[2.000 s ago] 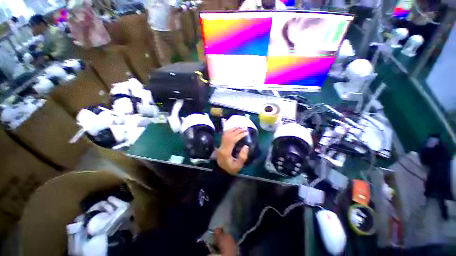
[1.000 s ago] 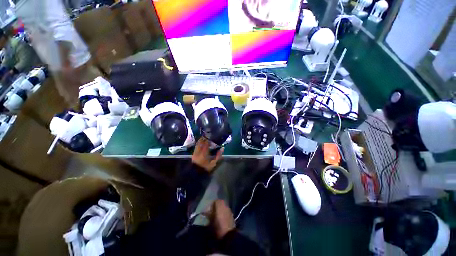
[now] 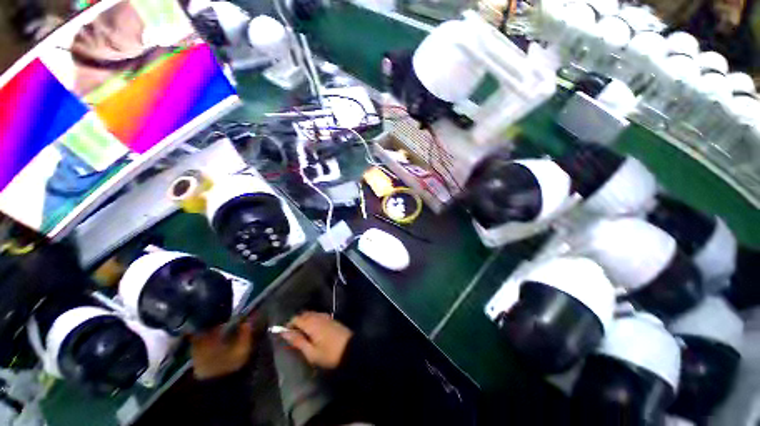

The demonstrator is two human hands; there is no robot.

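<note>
A row of three white dome cameras with black balls stands at the bench edge. The middle camera (image 3: 175, 293) has my left hand (image 3: 221, 349) just below its front edge. That hand is dark and blurred, and whether it holds anything cannot be told. The camera with small round lenses (image 3: 252, 218) stands to its right, and another dome camera (image 3: 98, 348) to its left. My right hand (image 3: 321, 339) is over my lap, its fingers closed on a small white connector (image 3: 282, 329) pointing left, towards my left hand.
The monitor (image 3: 125, 100) is upper left, with a yellow tape roll (image 3: 190, 190) below. A white mouse (image 3: 384, 249), flat tape roll (image 3: 402, 205), orange block (image 3: 380, 183) and parts tray (image 3: 421, 175) are at centre. Several dome cameras (image 3: 560, 312) crowd the right bench.
The view has swung right, bringing the right-hand group of cameras in. My left hand has come off the middle camera's ball to below its edge. The white connector now shows in my right fingers.
</note>
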